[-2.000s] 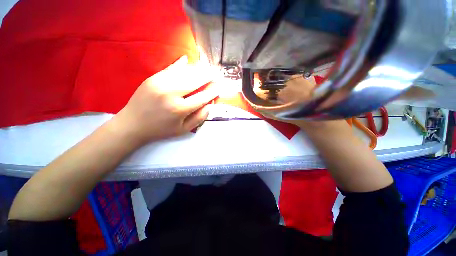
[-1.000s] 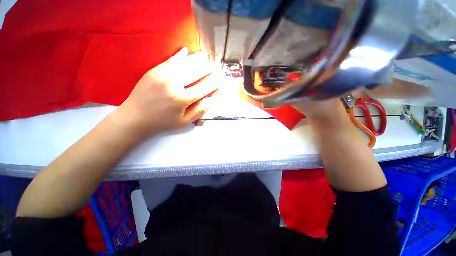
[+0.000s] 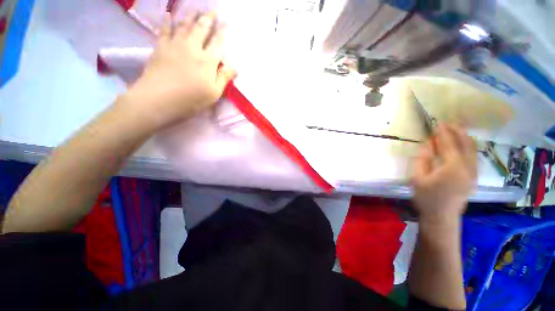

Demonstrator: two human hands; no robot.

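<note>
The garment panel [image 3: 243, 155] lies with its pale pink-white back up and a red seam stripe running diagonally down to the table edge. My left hand [image 3: 182, 70] lies on the panel's upper part, fingers bent over the cloth near the stripe's top. My right hand [image 3: 447, 164] is blurred at the right of the table and holds the thread scissors [image 3: 424, 112], their pointed blades toward the upper left. The handle loops are mostly hidden by my fingers. The presser foot and needle area [image 3: 347, 64] of the sewing machine is behind, with no cloth seen under it.
The white machine head [image 3: 487, 76] stands at the upper right. Small metal fittings [image 3: 517, 164] sit at the right table edge. A blue basket [image 3: 487, 243] stands below right, another [image 3: 131, 231] below left. Red cloth [image 3: 371, 243] hangs under the table.
The red panel has left the needle area and now shows its pale back, nearer me. My right hand has moved out from behind the machine and taken the scissors. The view has shifted.
</note>
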